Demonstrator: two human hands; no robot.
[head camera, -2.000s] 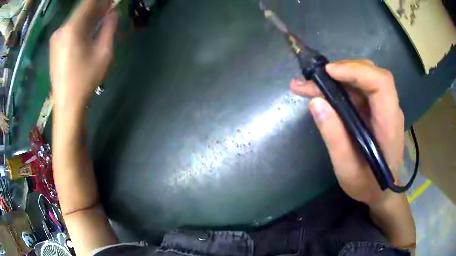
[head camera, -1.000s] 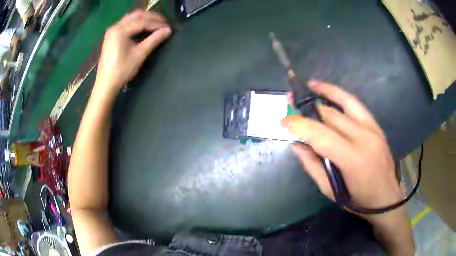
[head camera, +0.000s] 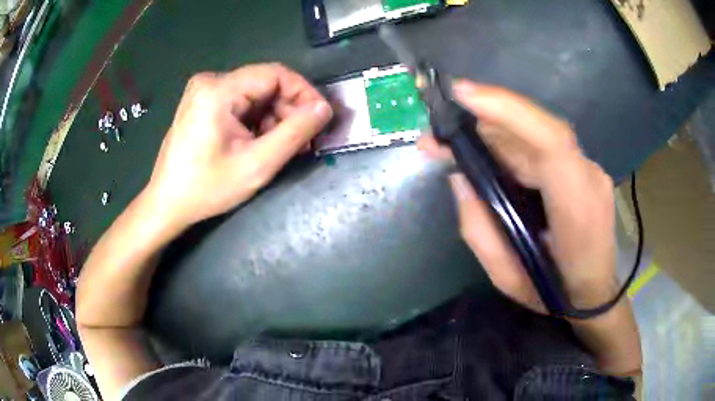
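Observation:
A phone assembly (head camera: 345, 125) lies flat on the dark green bench, its silvery plate at left and its green circuit board (head camera: 394, 102) at right. My left hand (head camera: 235, 133) is at its left end, covering that end, with thumb and fingertips close together; whether anything small is pinched there cannot be told. My right hand (head camera: 533, 188) grips a black soldering iron (head camera: 494, 196), whose blurred metal tip points up and left, above the board's upper right part. A second phone assembly (head camera: 353, 17) lies beyond, cut off by the top edge.
Small white components (head camera: 117, 121) are scattered at the left. A red wire bundle (head camera: 51, 243) and a small fan (head camera: 69, 382) are at the lower left. Stained cardboard (head camera: 666, 39) is at the upper right. The iron's black cord (head camera: 636, 235) loops beside my right wrist.
My left hand has moved right and down to the near phone assembly. That assembly appears farther up and left, with its green board now exposed. More of the second assembly shows.

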